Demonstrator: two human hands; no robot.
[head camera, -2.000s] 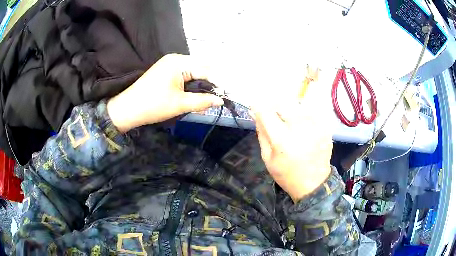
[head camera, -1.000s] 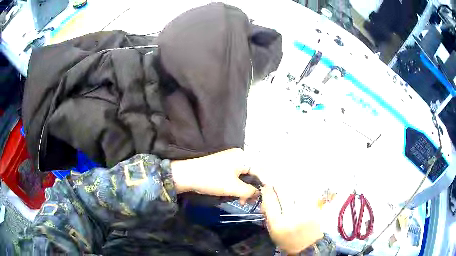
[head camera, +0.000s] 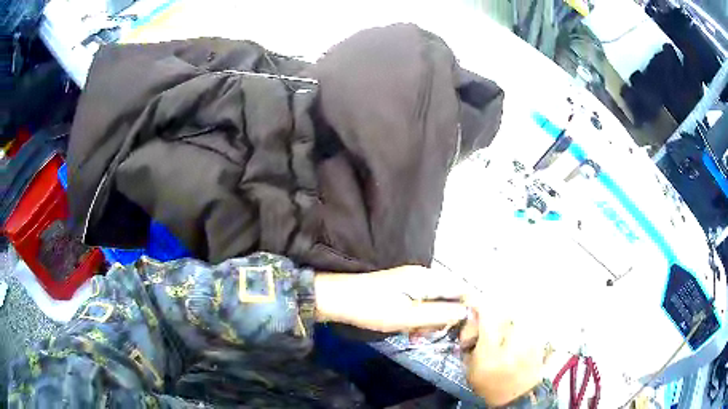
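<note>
A large dark brown jacket lies gathered on the white table, left of centre, with a pale toothed line along parts of its edges. My left hand is below its lower right part, fingers pinched together. My right hand meets it fingertip to fingertip. A small dark piece shows between the fingertips of both hands; it is blurred and mostly hidden, so I cannot tell what it is.
Red-handled scissors lie right of my right hand, cut off by the lower edge. A white, blue-trimmed sewing machine stands at the right. A red crate and blue plastic are at the left, below the jacket.
The view has swung up and left, so the whole jacket and the machine now show. The scissors have slid to the lower edge. My hands stay together, now closer than at first.
</note>
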